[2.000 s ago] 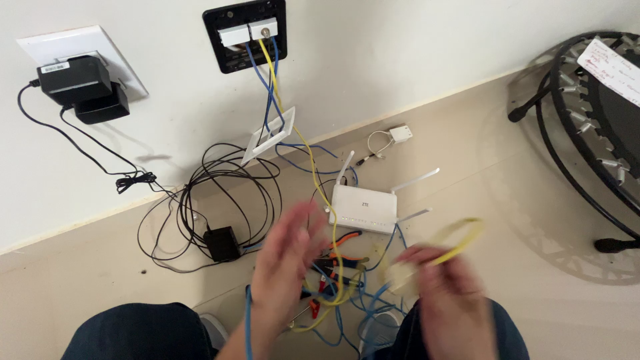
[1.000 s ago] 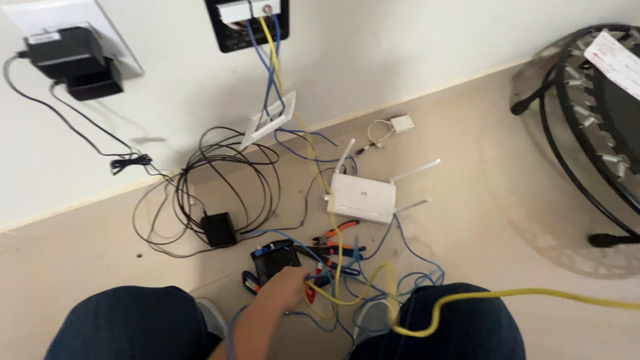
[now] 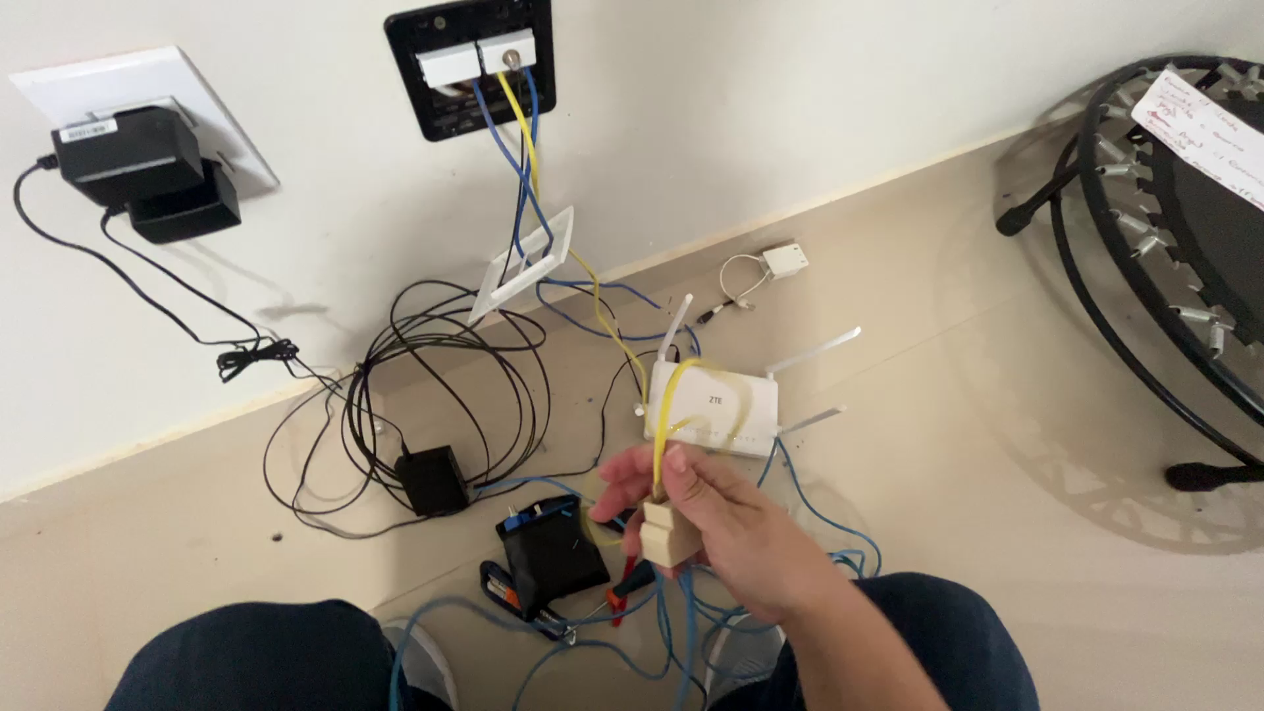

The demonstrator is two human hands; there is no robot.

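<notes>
My right hand [image 3: 731,523] reaches in from the lower right, above the floor. It is closed around a small beige connector block [image 3: 670,535], from whose top a yellow cable [image 3: 667,405] rises in a loop in front of the white ZTE router [image 3: 713,395]. My left hand is out of view. Another run of yellow cable [image 3: 513,104] comes down from the black wall box [image 3: 472,59] beside blue cables and passes by a loose white frame plate [image 3: 523,262]. Below my right hand lie blue cables [image 3: 632,662].
A black pouch [image 3: 553,553] and a screwdriver [image 3: 632,585] lie between my feet. Further left are a coiled black cable [image 3: 444,346], a small black box [image 3: 433,481] and plugged-in adapters [image 3: 128,158]. A white adapter [image 3: 785,260] lies near the wall; a small trampoline [image 3: 1096,197] stands right.
The hand that reached down to the tools one second ago has left the view. My right hand, out of view then, is back near the middle with the beige block and yellow cable.
</notes>
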